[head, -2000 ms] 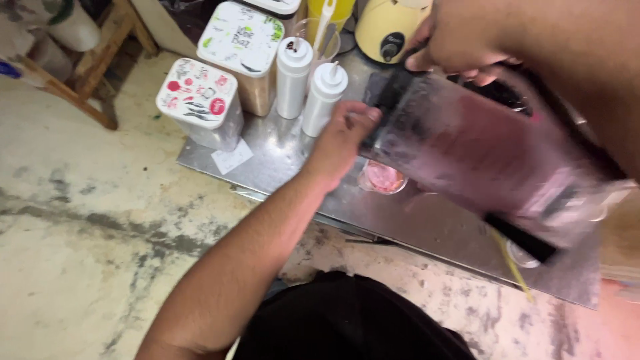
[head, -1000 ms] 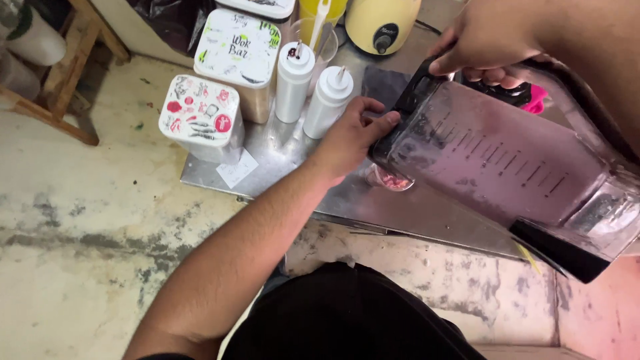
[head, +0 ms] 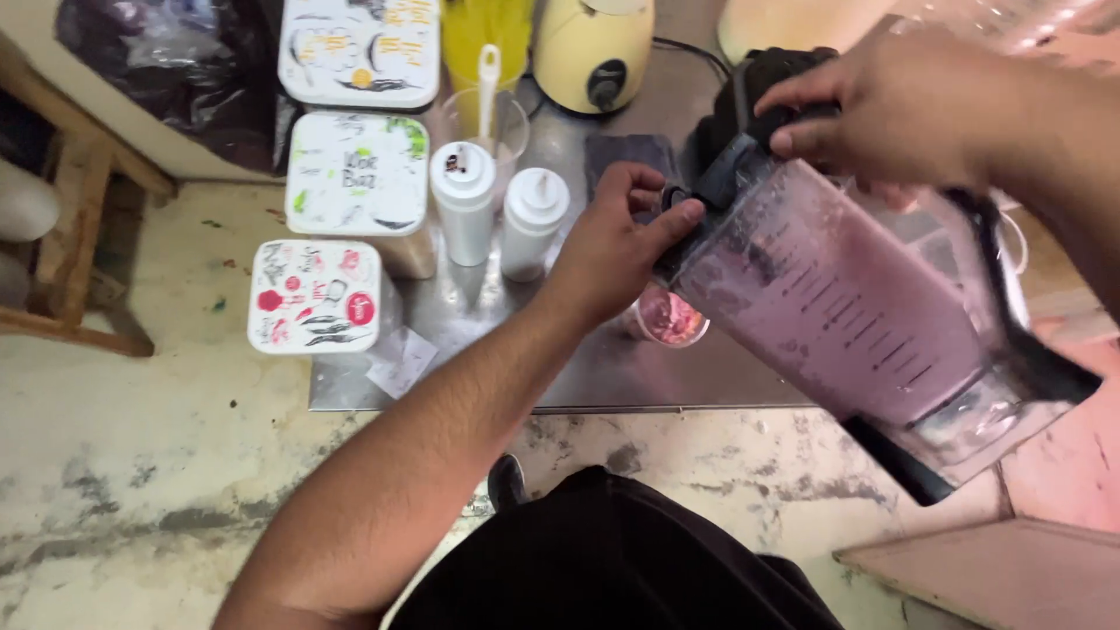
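Observation:
A clear blender jar (head: 840,297) with pink, smoothie-like contents is tilted over the metal table, its base toward the lower right. My left hand (head: 626,232) grips the black lid (head: 713,188) at its near edge with thumb and fingers. Over the far side of the lid is my right hand (head: 875,114), fingers on its raised black part; whether it also touches the handle cannot be told. Below the lid end, a small clear cup (head: 672,317) with pink contents stands on the table, partly hidden by the jar.
Two white squeeze bottles (head: 464,206) (head: 534,223) stand left of the jar. Lidded tubs (head: 357,171) line the table's left side, with a paper slip (head: 402,366) near them. A cream blender base (head: 595,52) is behind. A wooden stool (head: 96,184) stands at left.
My right hand has moved from the jar's corner by the handle onto the lid's raised part, where a black lid piece now stands up from the jar. My left hand stays at the lid's edge.

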